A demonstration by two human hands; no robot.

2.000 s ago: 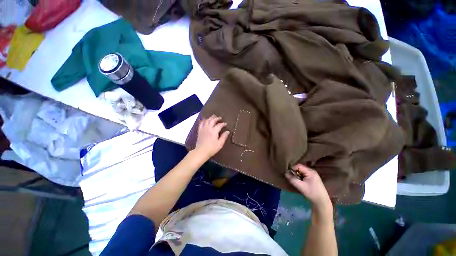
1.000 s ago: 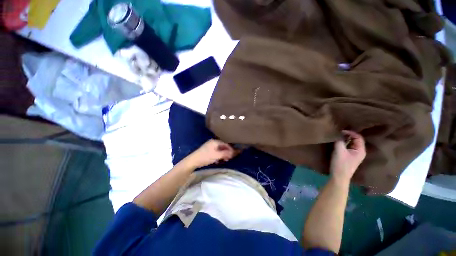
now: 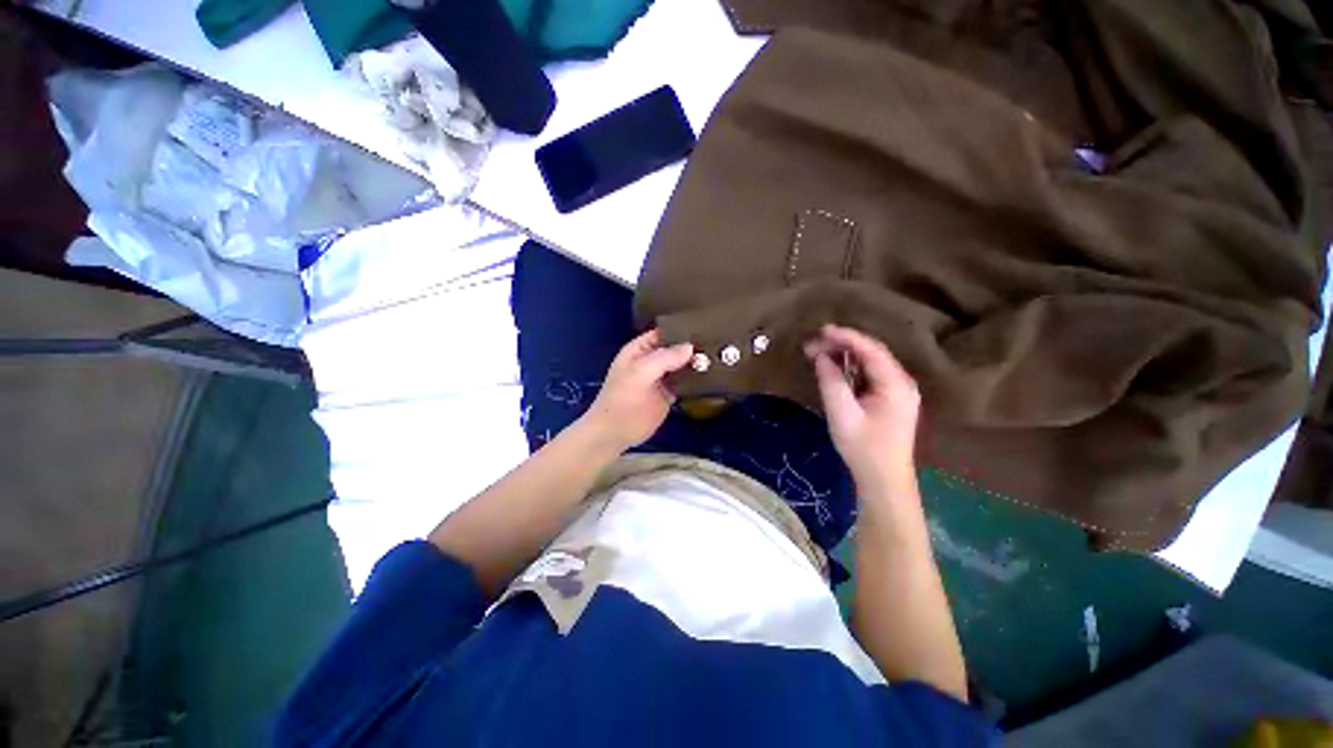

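A brown coat point(image 3: 965, 234) lies on the white-topped table, its near part hanging towards my lap. Three pale round buttons point(image 3: 731, 354) sit in a row near a cuff-like edge. My left hand point(image 3: 639, 387) pinches the coat at the left end of this row. My right hand point(image 3: 866, 392) is just right of the buttons, over the cloth, thumb and fingers close together; a small dark thing seems to show between them, too small to name. A pocket flap point(image 3: 823, 246) outlined in pale stitches lies above the buttons.
A black phone point(image 3: 614, 148), a dark flask point(image 3: 490, 66), an off-white crumpled heap point(image 3: 424, 110) and green cloth point(image 3: 578, 27) lie at the upper left. Clear plastic bags point(image 3: 241, 190) hang left. Dark cloth with loose threads point(image 3: 775, 453) covers my lap.
My left hand has come up from the lap and taken the coat's edge beside the buttons. My right hand has moved left from the coat's far side. The buttoned part has shifted right.
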